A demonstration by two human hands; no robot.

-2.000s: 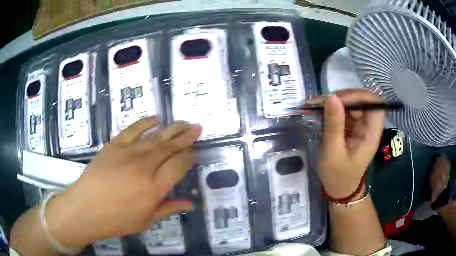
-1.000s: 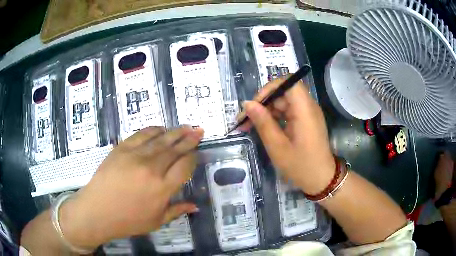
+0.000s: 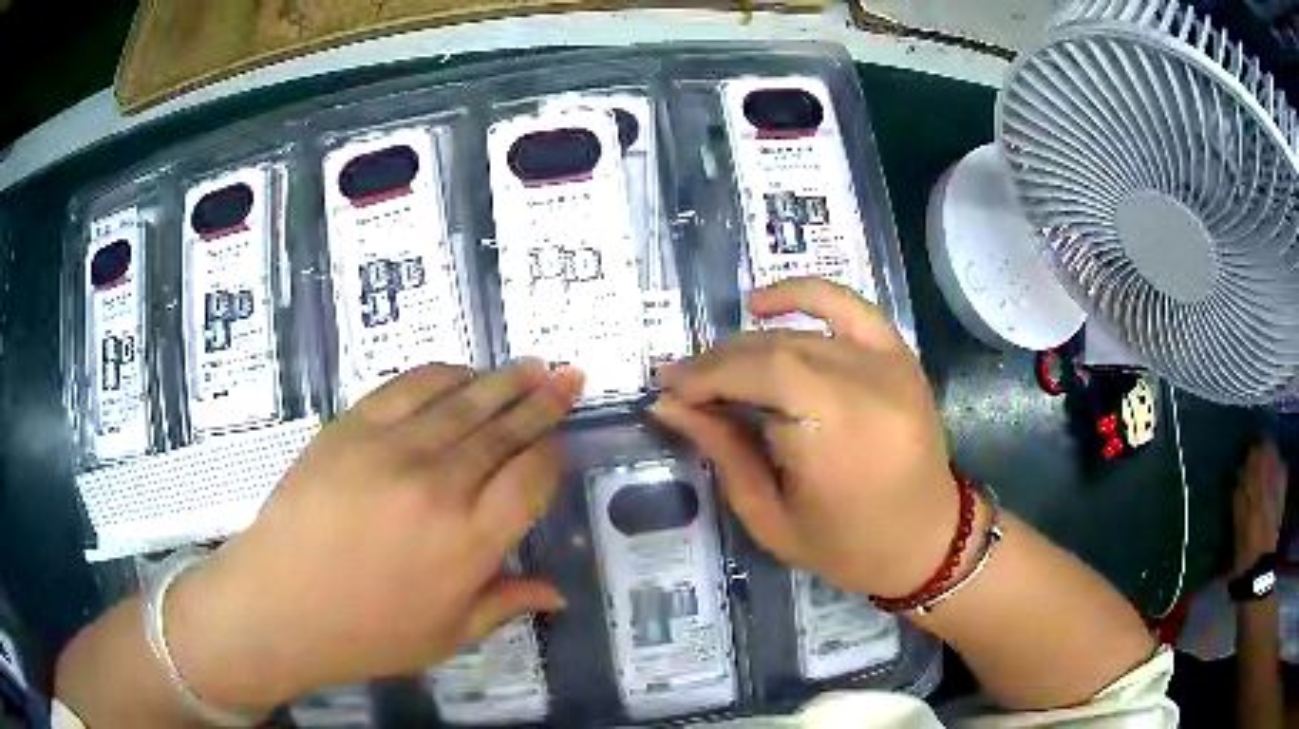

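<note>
A white package [image 3: 559, 264] with a dark oval opening lies in the upper row of the clear tray [image 3: 698, 271], over another package. My left hand [image 3: 392, 513] lies across the tray, fingertips on the package's lower edge, thumb apart. Whether it grips anything underneath is hidden. My right hand [image 3: 812, 427] has thumb and index tips close together at the package's lower right corner. The tweezers are not visible, and what the right fingers hold is hidden. A white label sheet [image 3: 192, 491] with rows of tiny marks sticks out left from under my left hand.
Other packages [image 3: 232, 299] lie in both tray rows. A white fan [image 3: 1140, 214] stands at right, with a small red, black and pale trinket [image 3: 1135, 413] and a thin cable below it. Another person's hand [image 3: 1256, 499] shows at the right edge. A brown board [image 3: 328, 43] lies behind the tray.
My right hand has come from the upper-right package to the lower right corner of the middle one. The black tweezers, visible in it earlier, are now out of sight. The fingertips have closed in.
</note>
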